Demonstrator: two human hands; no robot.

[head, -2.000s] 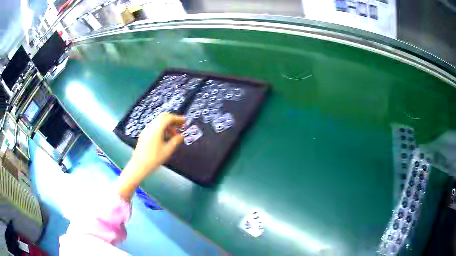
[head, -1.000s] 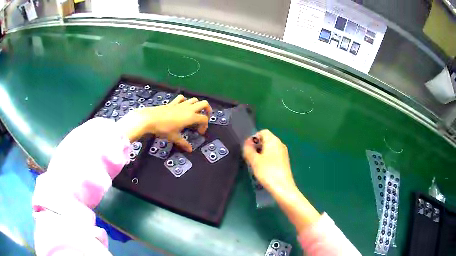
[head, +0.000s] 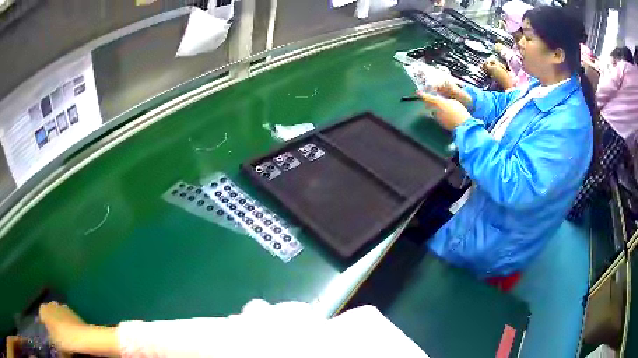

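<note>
My right hand [head: 63, 328] is low at the left edge, over a dark, blurred corner of the left tray [head: 36, 305]. Its fingertips are unclear, and I cannot tell what they hold. A small skin-coloured patch [head: 12, 345] at the picture's edge may be my left hand, almost wholly cut off. Clear carrier strips with rows of black rings [head: 253, 216] lie overlapping on the green bench. The black divided right tray [head: 343, 210] holds three camera covers [head: 287, 161] in a row at its near-left end.
Crumpled clear plastic [head: 294, 131] lies behind the right tray. A coworker in blue [head: 525, 168] sits beyond it, holding something with both hands. More people and dark parts are farther back. Printed sheets [head: 52, 119] hang along the back wall.
The view has swung right, bringing the right tray and coworker into view. The left tray, its covers and my hands have shifted to the lower left edge, mostly out of picture.
</note>
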